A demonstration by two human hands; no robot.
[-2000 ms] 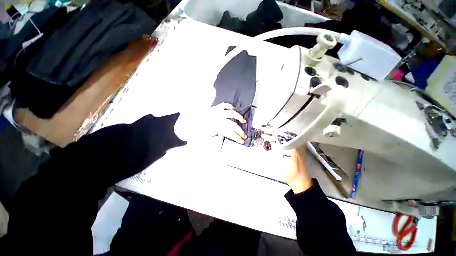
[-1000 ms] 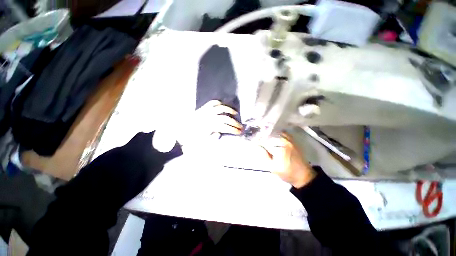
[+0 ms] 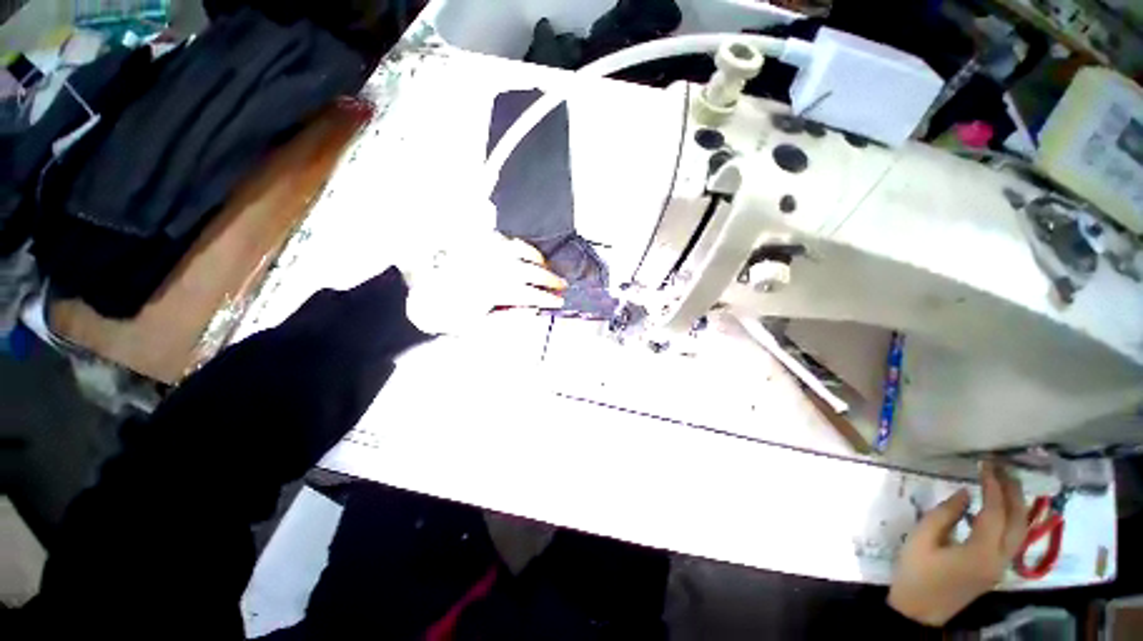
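A dark grey cloth piece (image 3: 535,169) lies on the white table, its near end bunched beside the presser foot (image 3: 627,318) of the sewing machine (image 3: 865,207). My left hand (image 3: 483,288), washed out by the lamp, rests on the near end of the cloth with its fingers on it. My right hand (image 3: 959,551) is at the table's front right, beside the red-handled scissors (image 3: 1040,538). Its fingers are apart and no object shows in it. The scissors lie on the table; whether the fingertips touch them is hard to tell.
A blue pen (image 3: 890,391) and thin tools (image 3: 802,371) are under the machine arm. Folded black cloth (image 3: 207,138) is on the brown board (image 3: 163,328) at left. A white tub (image 3: 483,28) with black cloth stands behind the table. A white hose (image 3: 602,73) arches over the cloth.
My right hand has moved from beside the needle area to the scissors at front right. My left hand stays on the cloth, whose near end is now turned and bunched by the foot.
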